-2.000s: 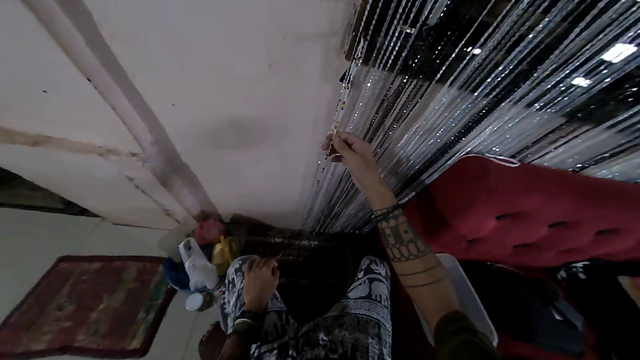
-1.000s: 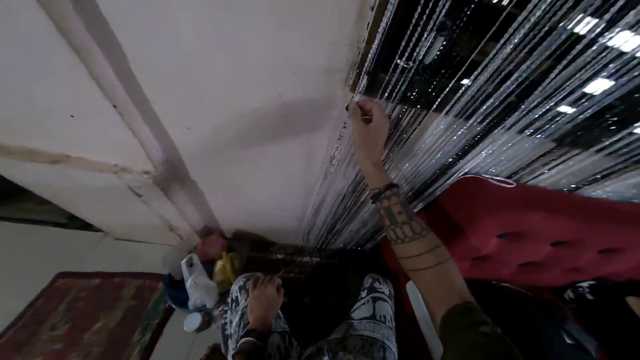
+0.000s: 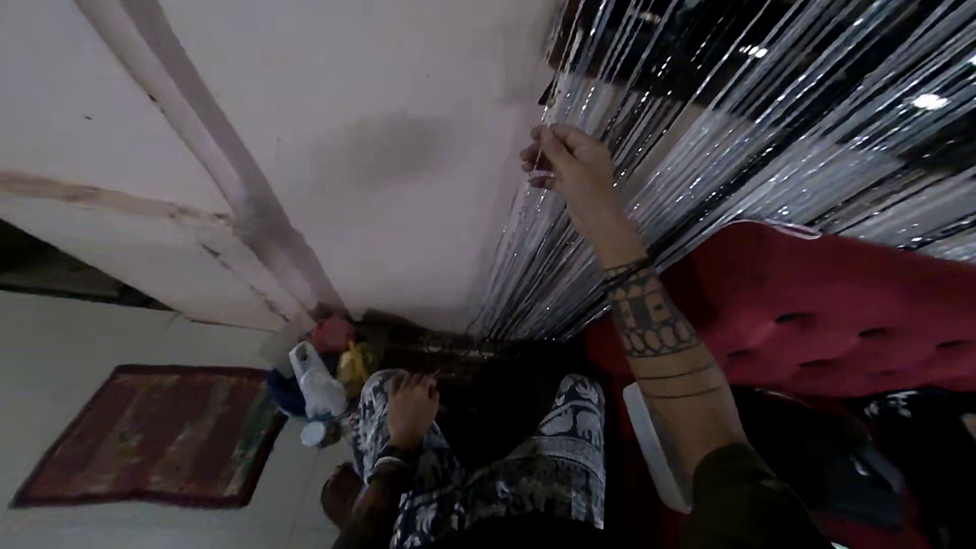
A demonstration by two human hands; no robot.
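Note:
My right hand (image 3: 572,164) is raised at the left edge of a silvery string curtain (image 3: 724,145), its thumb and forefinger pinched on a thin strand (image 3: 543,152). The other fingers are curled, with a small pale loop by them. Many glittering strands hang beside and behind this hand. My left hand (image 3: 412,409) rests on my knee over patterned trousers (image 3: 568,435); the fingers are bent, and whether they hold something small is unclear.
A red tufted sofa back (image 3: 839,305) stands at right, with a pale plastic container (image 3: 656,450) near my right forearm. Plastic bags (image 3: 316,385) and a jar (image 3: 313,435) lie by the pale wall (image 3: 381,152). A patterned rug (image 3: 152,435) covers floor at left.
My right hand was higher along the curtain's edge one second ago and is now lower, pinching a strand. My left hand has stayed on my knee.

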